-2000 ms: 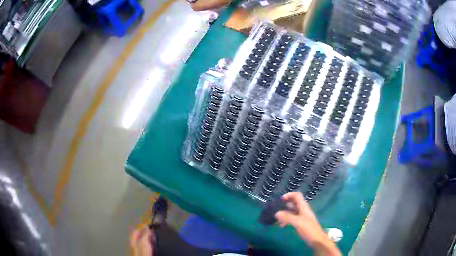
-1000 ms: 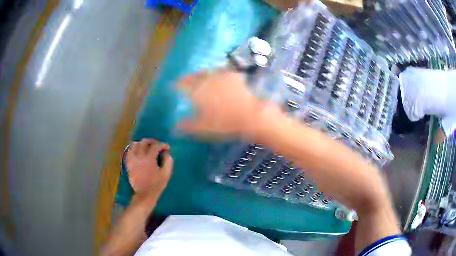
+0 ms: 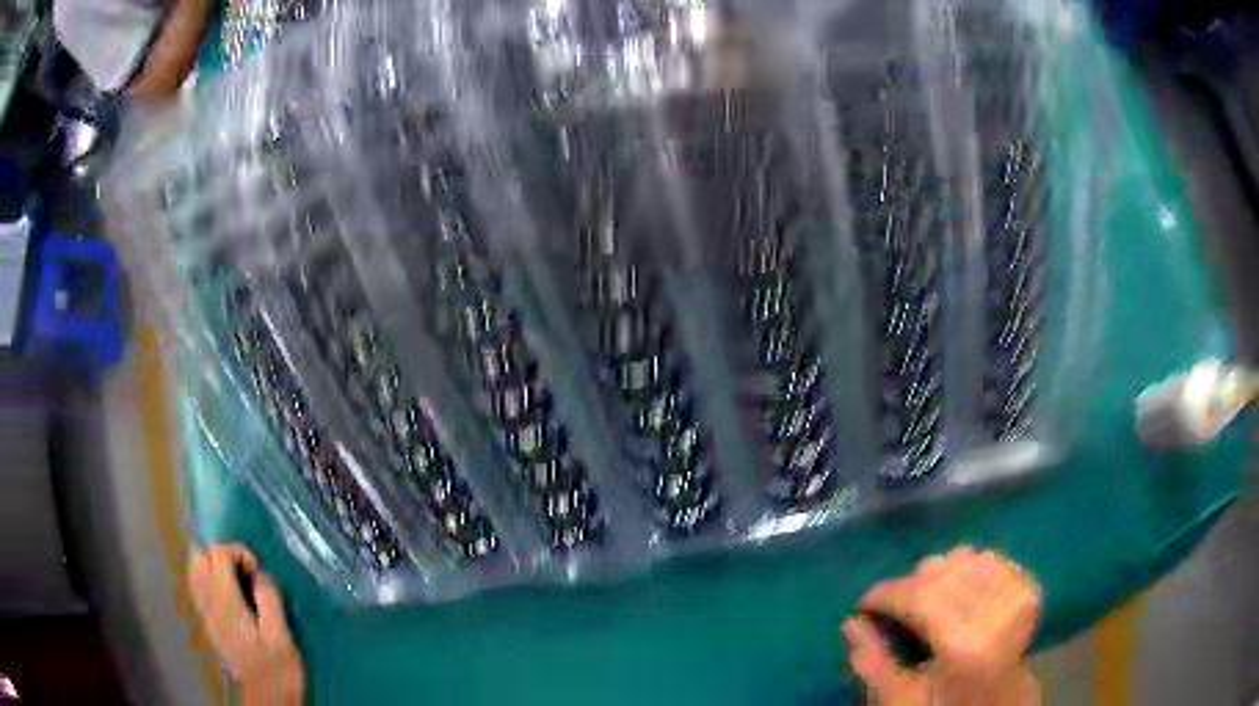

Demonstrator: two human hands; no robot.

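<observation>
A clear plastic tray (image 3: 594,563) fills the middle of the view, blurred, with glossy dark parts in slanting columns between its ribs. My left hand (image 3: 249,628) is at the lower left, by the tray's near left corner, fingers curled; a small dark patch shows between thumb and fingers, and I cannot tell if it is a held thing or a gap. My right hand (image 3: 960,621) is below the tray's near right edge, shut on a dark rounded thing (image 3: 898,637) that looks like the black pad, mostly hidden by the fingers. Neither hand touches the tray.
The green bench mat (image 3: 608,655) lies under the tray. A blurred white bottle or container (image 3: 1194,403) lies on it at the right. A blue stool (image 3: 76,306) stands at the left. Another person's arm (image 3: 173,48) shows at the top left. Grey floor shows beyond both bench sides.
The view has swung and come closer, so the tray fills more of it. My right hand, which crossed over the tray, is now by its near right side. My left hand remains at the left.
</observation>
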